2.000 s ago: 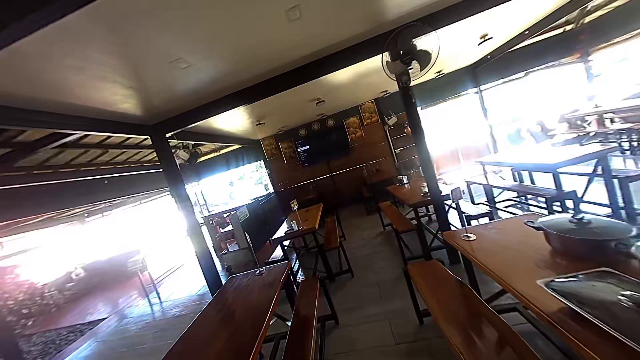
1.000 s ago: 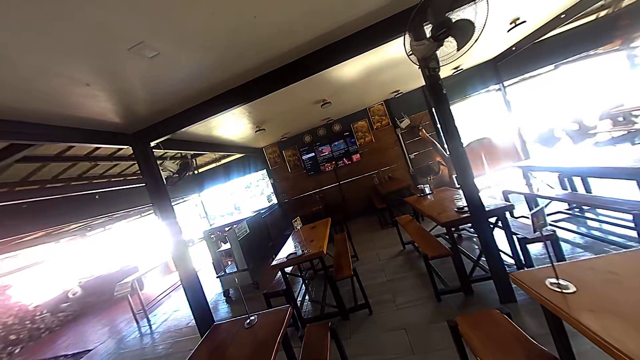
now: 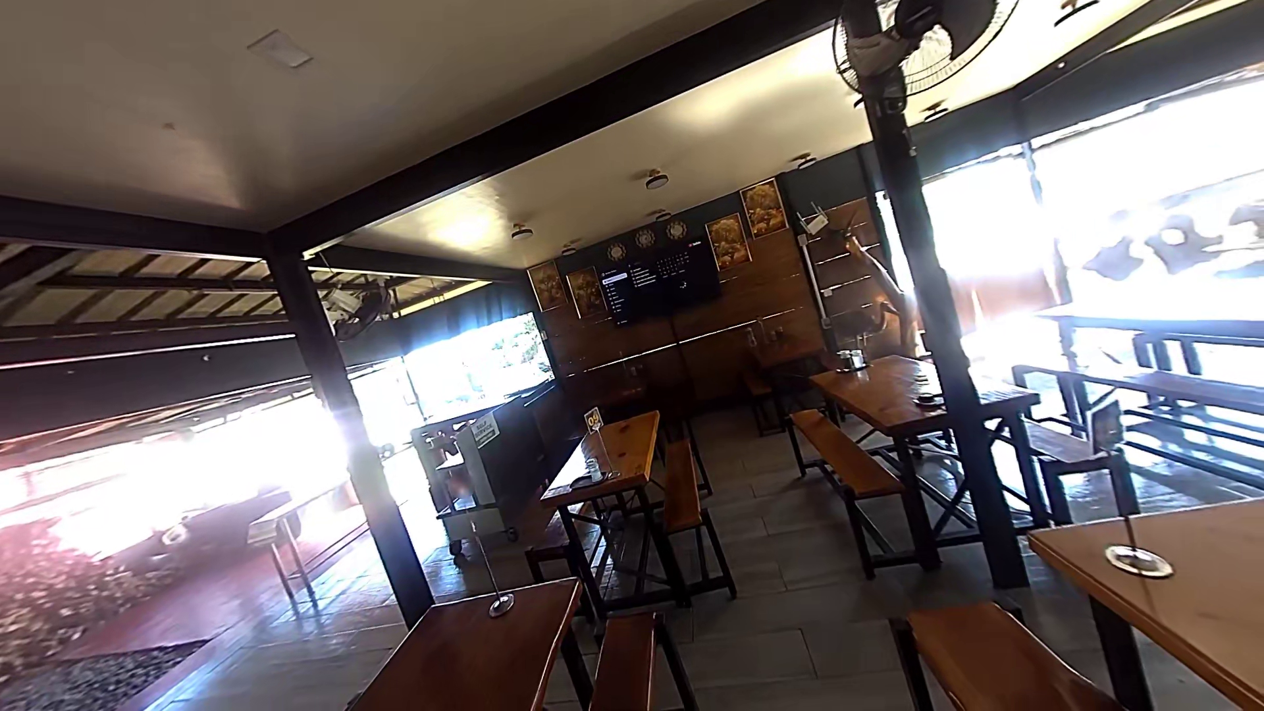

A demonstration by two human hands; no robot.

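Observation:
Neither my left hand nor my right hand shows in the head view. Nearest to me at the bottom is a dark wooden table [image 3: 474,652] with a metal table-number stand [image 3: 502,603] on it. A lighter wooden table [image 3: 1185,583] reaches in from the right edge, bearing another stand with a round metal base [image 3: 1139,561]. Between them are two wooden benches, one beside the left table [image 3: 625,664] and one beside the right table [image 3: 997,657]. What my hands hold or touch cannot be seen.
A tiled floor aisle [image 3: 780,583] runs between the tables. Dark posts stand left [image 3: 346,444] and right [image 3: 928,296], the right one carrying a fan [image 3: 923,44]. Farther off are more tables [image 3: 627,449], a wheeled cart [image 3: 459,484] and a wall-mounted screen [image 3: 667,281].
The view has moved forward along the aisle. The pot and the metal tray on the right table, seen two seconds ago, are out of view. The wall screen, lit with pictures one second ago, shows a dark menu.

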